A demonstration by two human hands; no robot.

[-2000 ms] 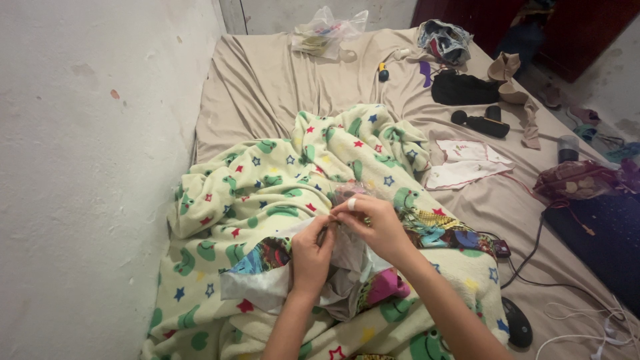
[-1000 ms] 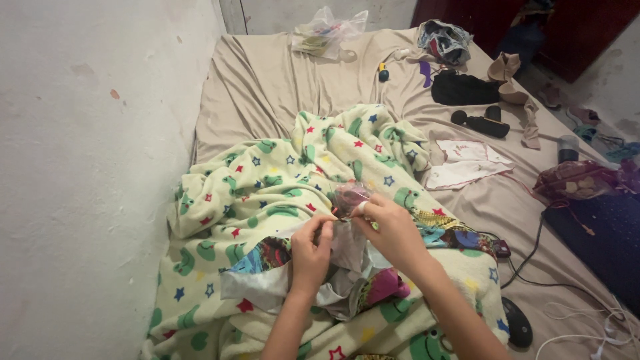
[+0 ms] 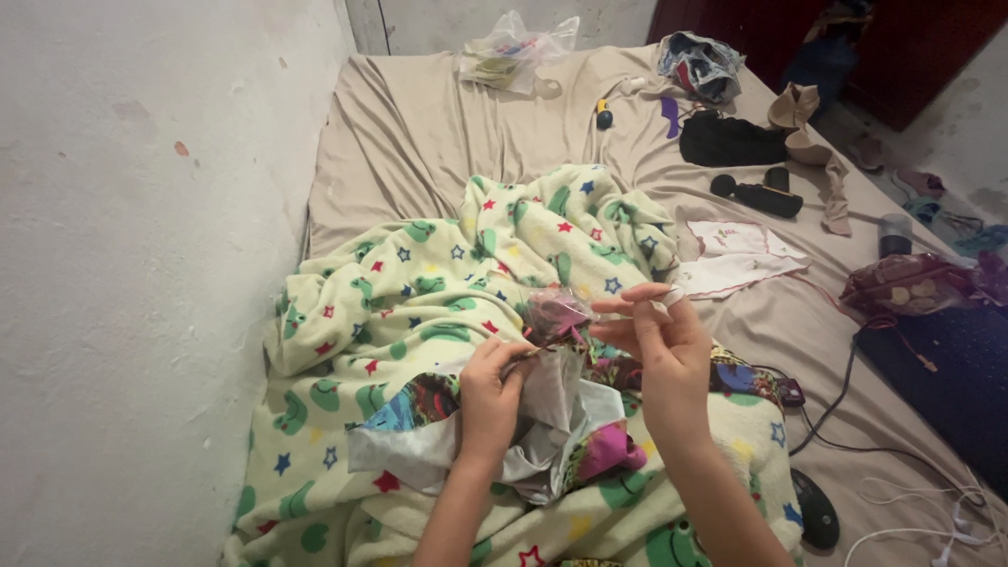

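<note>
My left hand pinches the edge of a satiny fabric piece, grey-white on one side and brightly printed on the other, which lies bunched over a pale fleece blanket with frogs and stars. Raised to the right of the fabric is my right hand, its thumb close to its fingers and something white around one finger. Whether it holds a fine thing such as a needle or thread cannot be seen. Just beyond and between the hands sits a clear plastic bag with pink and dark contents.
A white embroidered cloth, a black massage gun, black cloth and a purple comb lie on the beige sheet. A computer mouse, cables and a dark blue panel are at right. The wall borders the left.
My right hand has moved right and up, away from the left hand, and its fingers have spread. The clear bag shows more fully between the hands. My left hand still pinches the fabric.
</note>
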